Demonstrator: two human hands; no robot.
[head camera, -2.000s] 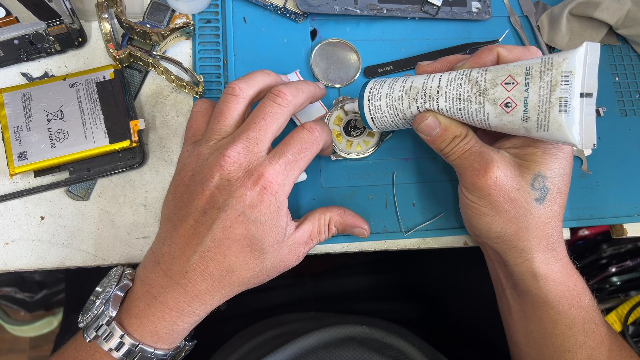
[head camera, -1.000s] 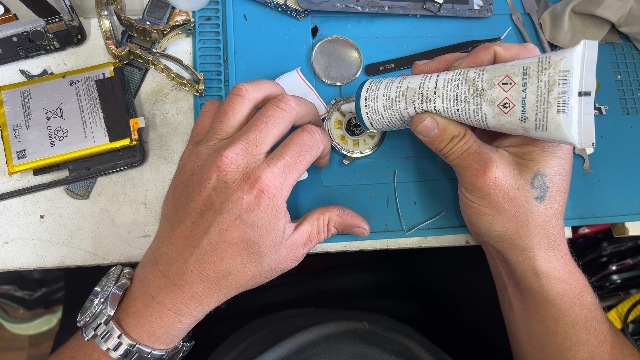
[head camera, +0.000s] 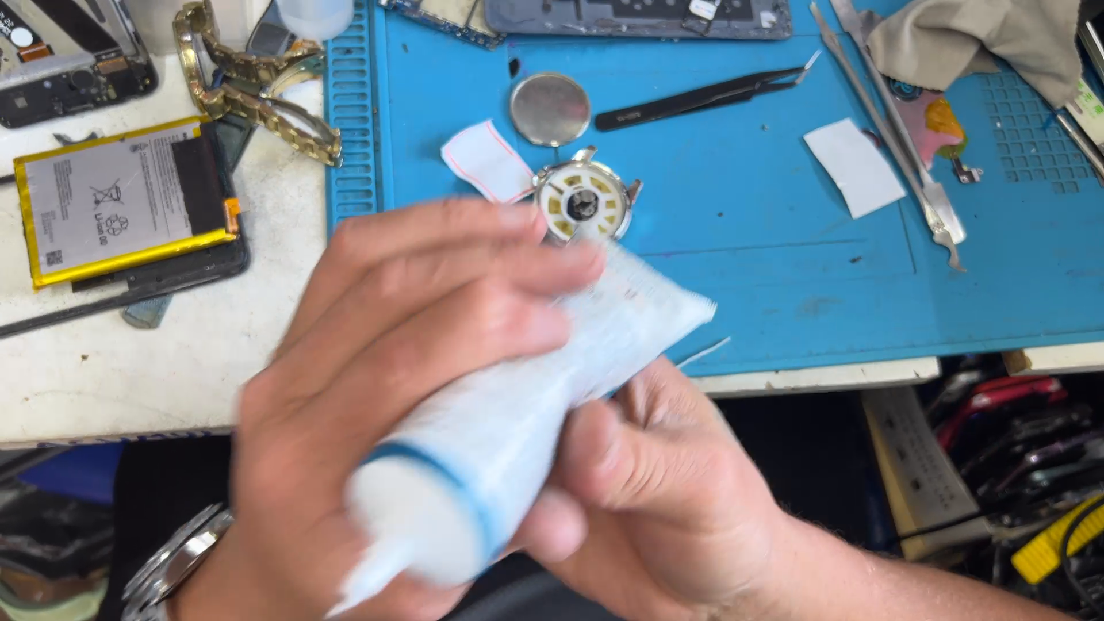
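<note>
A white squeeze tube (head camera: 509, 414) with a blue band is held in front of me, its nozzle toward the lower left; it is blurred. My left hand (head camera: 371, 345) lies over the tube's upper left side with its fingers across it. My right hand (head camera: 673, 483) grips it from the right and below. Just beyond the left fingertips an opened watch case (head camera: 584, 198) rests on the blue mat, its yellow and white ring and dark centre showing. A round metal case back (head camera: 550, 109) lies above it, and a red-lined white slip (head camera: 487, 161) touches its left side.
Black tweezers (head camera: 703, 101), a white paper piece (head camera: 854, 166), metal pry tools (head camera: 906, 138) and a beige cloth (head camera: 975, 43) lie on the mat (head camera: 776, 302). At the left are gold-coloured watch bracelets (head camera: 259, 95) and a phone battery (head camera: 116, 203). The table's front edge (head camera: 828, 375) crosses below.
The tube has swung from pointing at the watch case to pointing lower left, nearer to me. My left hand has left the watch case and closed over the tube. The white paper piece at right now shows.
</note>
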